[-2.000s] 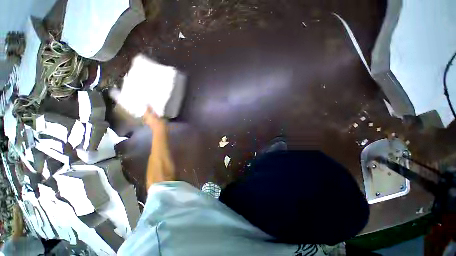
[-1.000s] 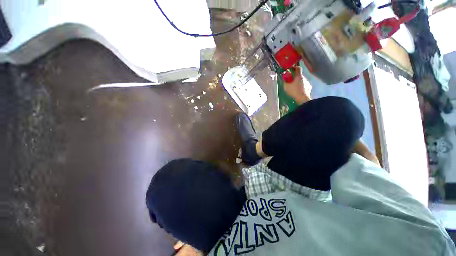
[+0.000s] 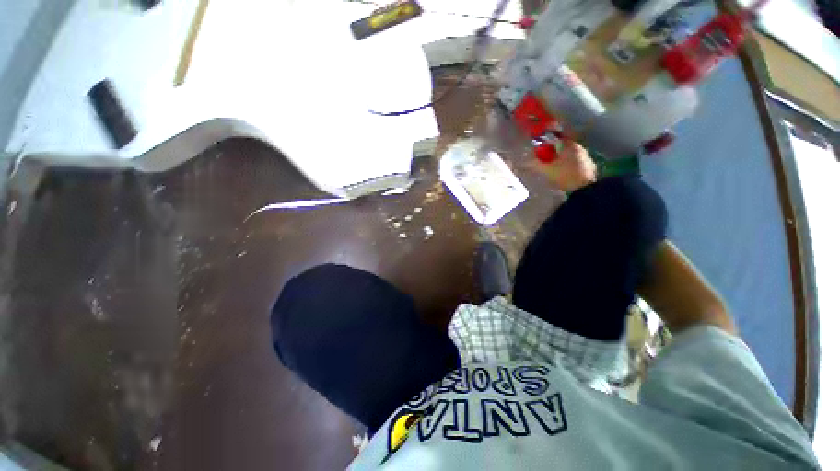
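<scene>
The cutting machine [image 3: 599, 83] stands at the upper right, blurred, with its grey and tan body and red parts. Its silver base plate [image 3: 485, 184] rests on the dark brown surface. My right hand [image 3: 571, 167] is at the red guide handle [image 3: 545, 151] low on the machine's side, fingers closed round it, partly blurred. The white-topped fabric lay [image 3: 304, 83] has a curved, layered grey edge left of the machine. My left hand is not in view; my knee and shirt fill the lower middle.
On the lay are a dark cutting weight with yellow [image 3: 386, 18], a small black block [image 3: 112, 114] and a wooden ruler [image 3: 191, 41]. A black cable [image 3: 405, 111] runs to the machine. A thin white offcut [image 3: 295, 204] and crumbs lie near the cut edge. My shoe [image 3: 494, 269] is below the base plate.
The left hand first held a white-topped cut bundle, which is now out of view. The view has swung right to the machine. My right hand stays at the red handle since the second frame.
</scene>
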